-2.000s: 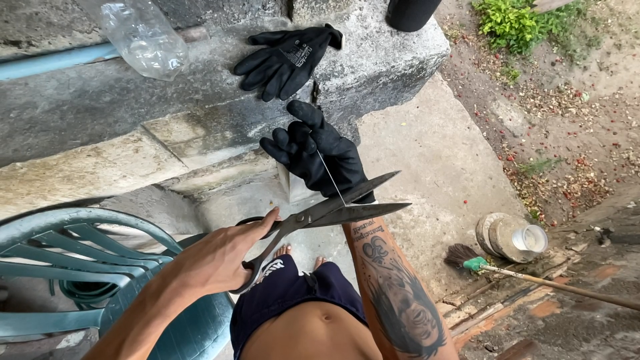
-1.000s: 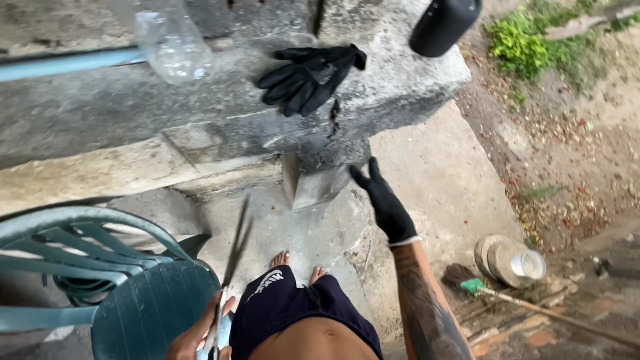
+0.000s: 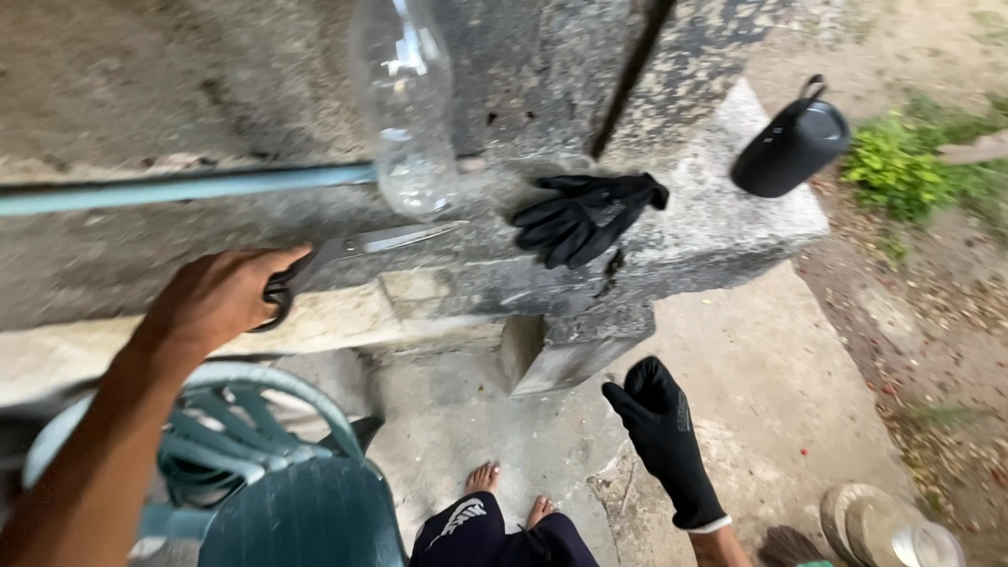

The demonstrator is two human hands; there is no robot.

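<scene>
My bare left hand [image 3: 220, 295] grips the black handles of a pair of metal scissors [image 3: 382, 239] at the left. The blades are together over the concrete ledge, their tip between a clear plastic bottle [image 3: 417, 165] and a loose black work glove [image 3: 591, 216]. The glove lies on the ledge, fingers toward the left. Lower right, my right hand [image 3: 654, 405] wears a matching black glove with a white cuff edge. Its thumb stands apart from the curled fingers, and nothing shows between them. The palm is partly hidden.
A black portable speaker [image 3: 791, 150] stands at the right end of the ledge [image 3: 488, 276]. A light-blue pipe [image 3: 197, 189] runs behind it. A green plastic chair [image 3: 299, 512] is lower left. A broom's bristles [image 3: 787, 547] and a round stacked object [image 3: 866, 524] lie lower right.
My left hand has raised the scissors from beside my shorts to over the ledge. The blades, apart at first near my gloved right hand, are together now. My right hand has moved away from them.
</scene>
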